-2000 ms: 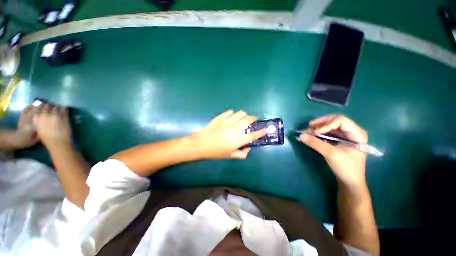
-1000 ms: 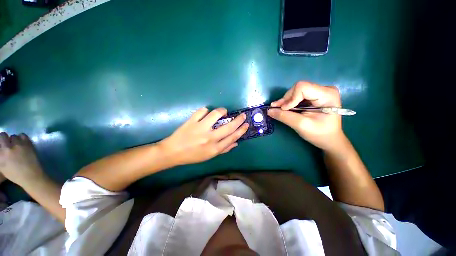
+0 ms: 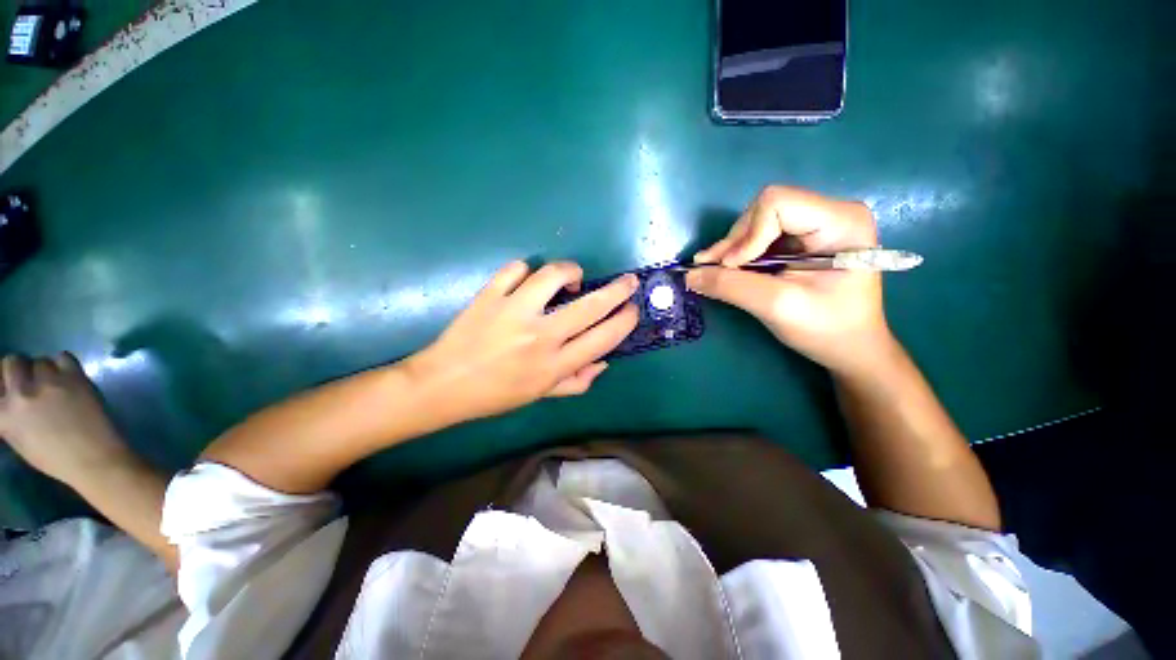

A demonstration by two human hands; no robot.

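A small dark handset body (image 3: 671,322) lies on the green bench in front of me, slightly tilted, with a bright white disc (image 3: 662,297) near its right end. My left hand (image 3: 516,338) lies over its left part, fingers spread on it, hiding that end. My right hand (image 3: 806,277) holds a slim tool (image 3: 845,262) like a pen, dark toward the tip and pale at the rear. The tip is at the handset's upper right edge; whether it touches cannot be told.
A smartphone (image 3: 780,65) lies at the top, cut by the frame. Small black handsets lie at the upper left (image 3: 45,32) and left edge (image 3: 13,230). A pale worn strip (image 3: 110,71) curves at upper left. Another person's hand and forearm (image 3: 58,419) rest at the left.
Two seconds ago the tool was clear of the handset; now its tip is at the upper right edge. Since one second ago, both hands have shifted only slightly.
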